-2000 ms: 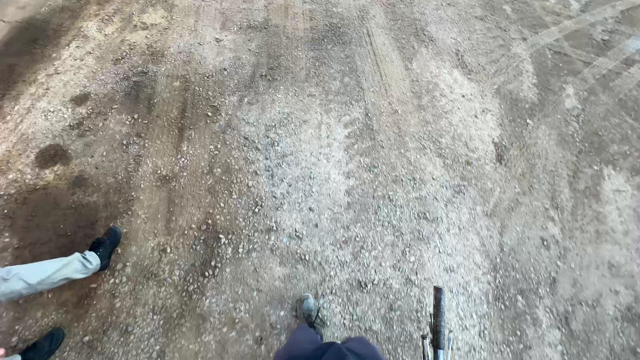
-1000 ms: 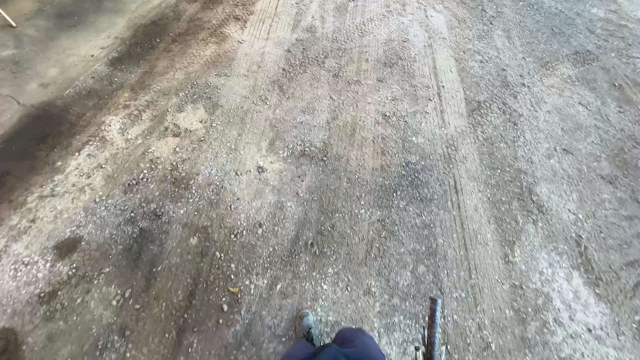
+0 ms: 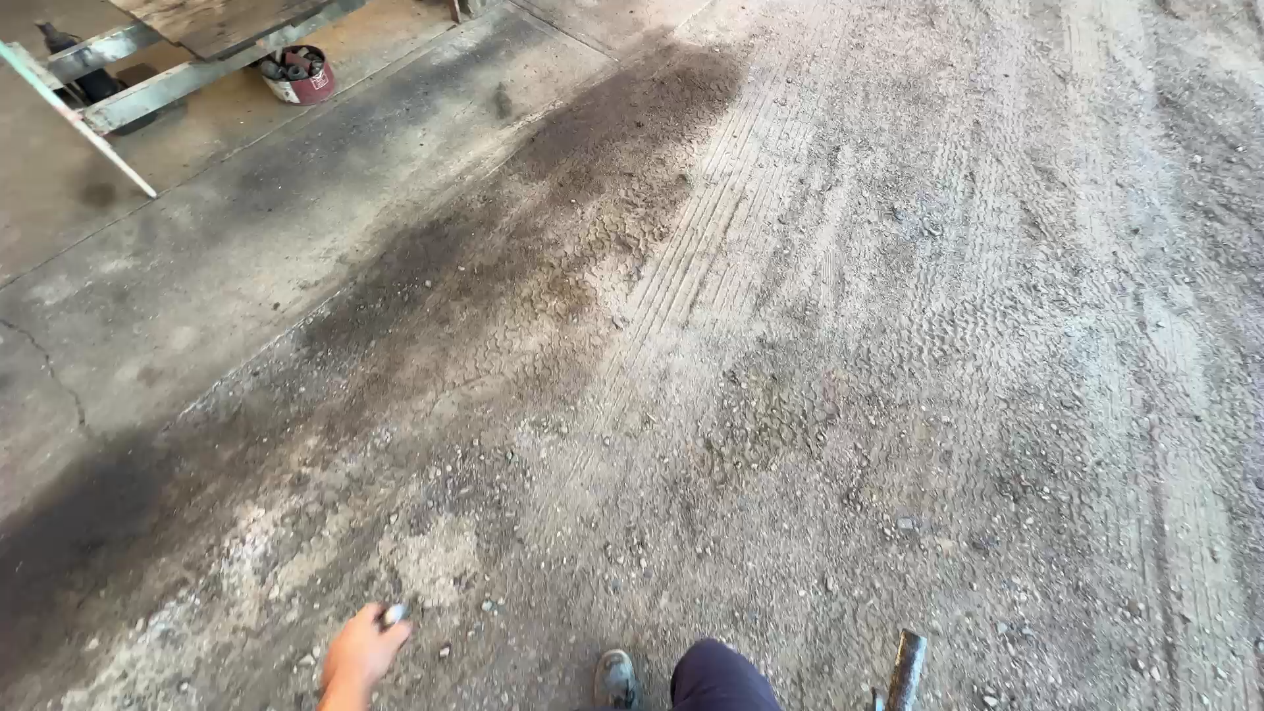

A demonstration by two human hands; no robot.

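My left hand is at the lower left over the gravel, its fingers closed around a small whitish object that I cannot make out. At the lower right, the end of a worn metal pipe or bar rises into view, with a thinner metal part beside it. My right hand is outside the frame, so whether it holds the bar is hidden. My shoe and dark-trousered knee show at the bottom edge.
Gravel ground with tyre tracks meets a concrete slab on the left. On the slab stand a metal frame bearing a wooden board and a red and white bucket of dark pieces. A light pole slants beside them.
My left hand has come into view at the lower left. The view has moved on over the ground, and the frame and bucket now show. The other person's legs, seen two seconds ago, are out of view.
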